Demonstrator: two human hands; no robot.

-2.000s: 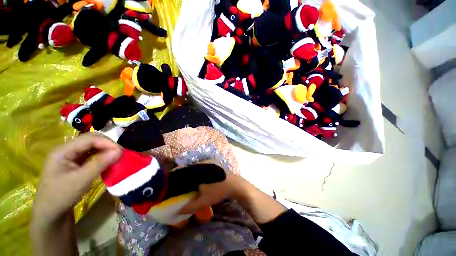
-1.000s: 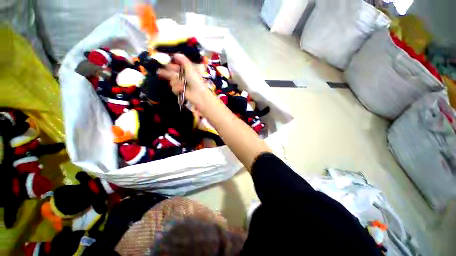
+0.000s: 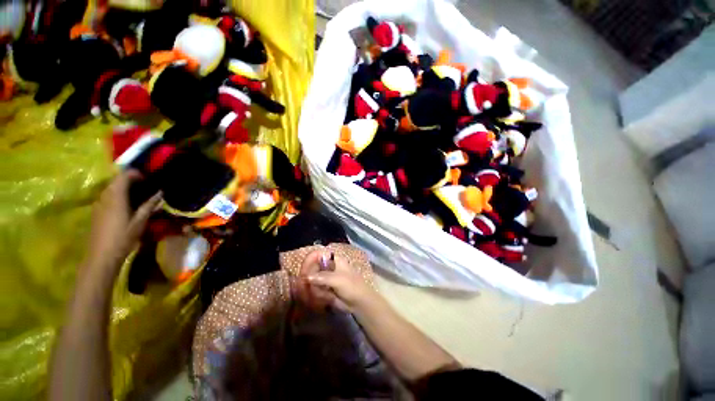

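Note:
My left hand [image 3: 119, 215] holds a plush penguin [image 3: 190, 178] by its head end, over the yellow sheet at left. The penguin lies sideways, with its red Santa hat to the left, orange feet to the right and a white label on its lower side. My right hand [image 3: 335, 283] is closed above the apron on my lap, with a small dark tool [image 3: 327, 261] partly showing at its fingers; the rest of the tool is hidden.
More penguins lie on the yellow sheet [image 3: 47, 270] at left. A large white woven sack [image 3: 582, 227] full of penguins stands ahead and right. My aproned lap [image 3: 235, 321] is at the bottom. Grey-white sacks [image 3: 690, 200] stand along the right edge.
My right hand has moved back from over the white sack to my lap. My left hand has come back into view and holds a penguin at left. The view has turned left.

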